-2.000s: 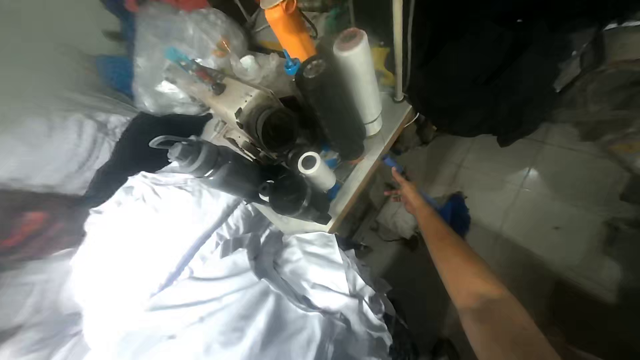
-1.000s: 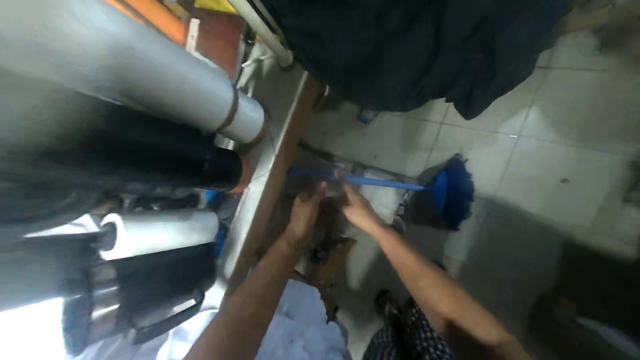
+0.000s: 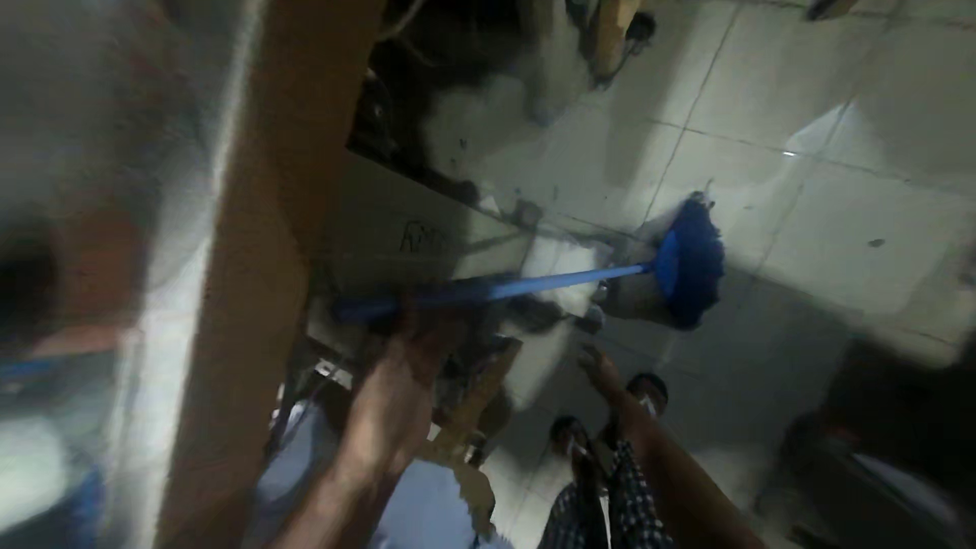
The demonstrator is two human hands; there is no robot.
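A broom with a blue handle [image 3: 549,282] and a dark blue bristle head [image 3: 690,263] lies across the view, its head at the right over the tiled floor. My left hand [image 3: 415,354] is closed around the handle near its left end; the fingers are dim and blurred. Below the handle, nearer the broom head, my right hand [image 3: 602,370] is apart from it, with fingers spread and nothing seen in it.
The worktable's edge [image 3: 252,252] runs down the left side. Under it are a white cloth [image 3: 427,503] and dark, unclear items. My feet [image 3: 648,389] stand on floor tiles [image 3: 862,229] with scraps about. A dark object [image 3: 862,473] is at the lower right.
My right hand has come off the broom handle, which both hands were at one second ago. My left hand remains at the handle. The view has tilted down toward the floor.
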